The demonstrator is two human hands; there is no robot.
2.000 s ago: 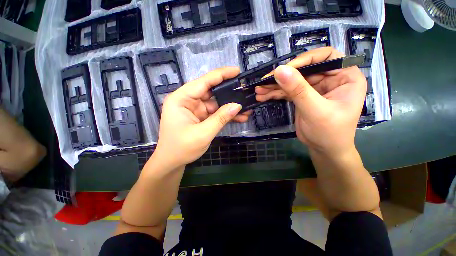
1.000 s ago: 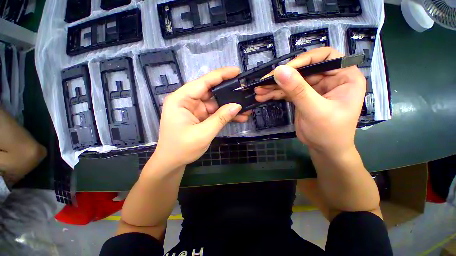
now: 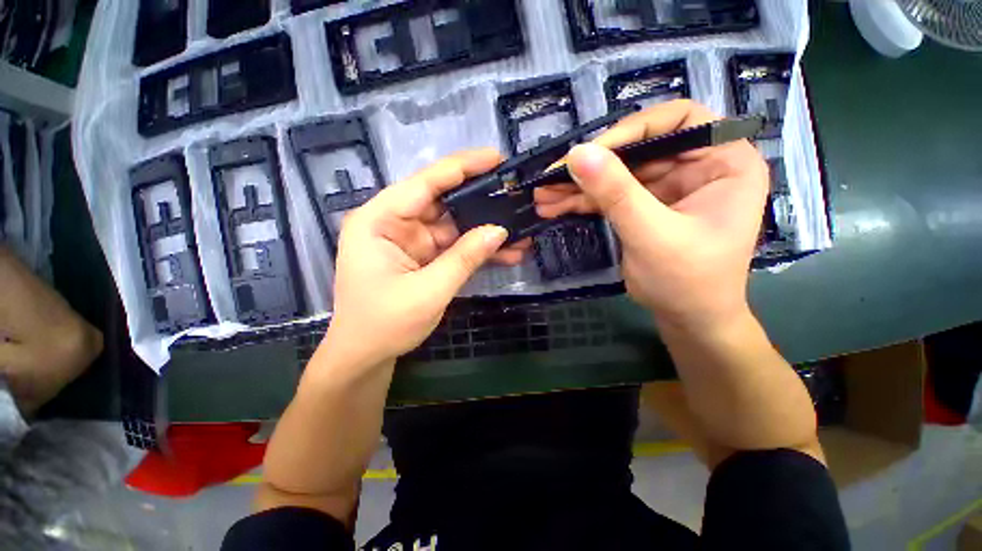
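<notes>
My left hand [image 3: 404,253] holds a black phone housing [image 3: 479,207] tilted, thumb on its near edge and fingers behind it. My right hand [image 3: 689,215] grips black tweezers [image 3: 657,147] between thumb and fingers, their broad grey rear end pointing right. The tweezer tips touch or lie just above the inside of the held housing. Whether a small piece is at the tips cannot be told. The fingers of my right hand are also at the far part of the housing.
Rows of black housings [image 3: 253,231] lie on a wrinkled white liner [image 3: 431,124]. A dark grid sheet [image 3: 485,331] lies along the near edge of the green bench [image 3: 894,237]. A white fan [image 3: 942,19] is far right, a cardboard box [image 3: 878,414] below, another person's arm [image 3: 43,328] left.
The view has shifted slightly, so the hands and tray appear a little further left. Both hands keep their grips, with the tweezers still at the housing.
</notes>
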